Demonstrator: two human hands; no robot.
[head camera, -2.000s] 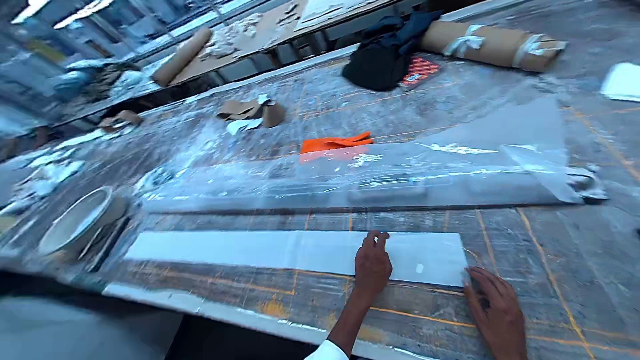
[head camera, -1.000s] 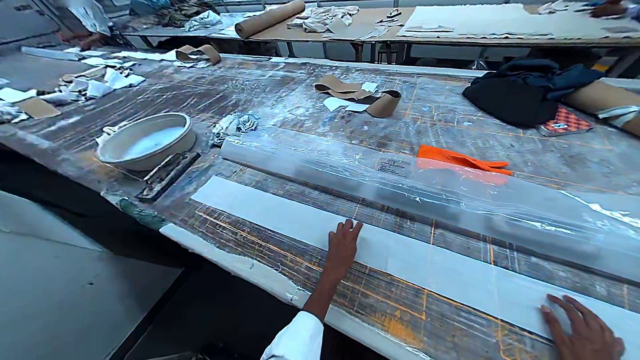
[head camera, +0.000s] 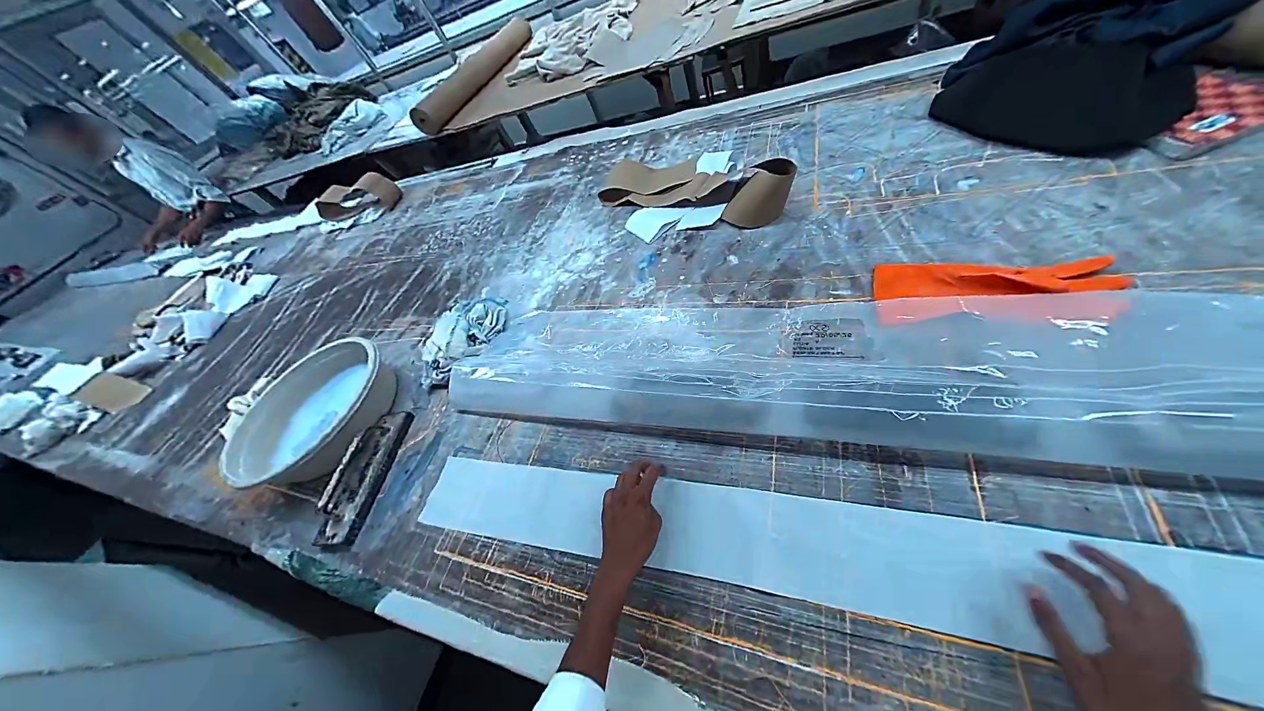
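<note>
A long white strip (head camera: 839, 543) lies flat along the near side of the worktable. My left hand (head camera: 632, 518) rests on it near its left end, fingertips close to the strip's far edge. At the lower right, my right hand (head camera: 1126, 632) is over the strip, blurred, fingers spread; whether it touches cannot be told. Beyond the strip lies a long bundle in clear plastic sheet (head camera: 839, 380), bearing a printed label. An orange glove (head camera: 987, 279) is partly under the plastic's far edge. Left of the strip stand a pale basin (head camera: 380, 395) with whitish liquid and a dark flat tool (head camera: 363, 479).
A crumpled rag (head camera: 464, 336) lies behind the basin. Brown and white strips (head camera: 691, 188), scraps (head camera: 197, 316) and dark cloth (head camera: 1066, 79) lie farther off. Another person (head camera: 163, 168) works at the far left. A brown roll (head camera: 472, 74) rests on the back table.
My left hand has moved left along the white strip since two seconds ago, when it was nearer the right end. My right hand was at that end then. The view has shifted and tilted.
</note>
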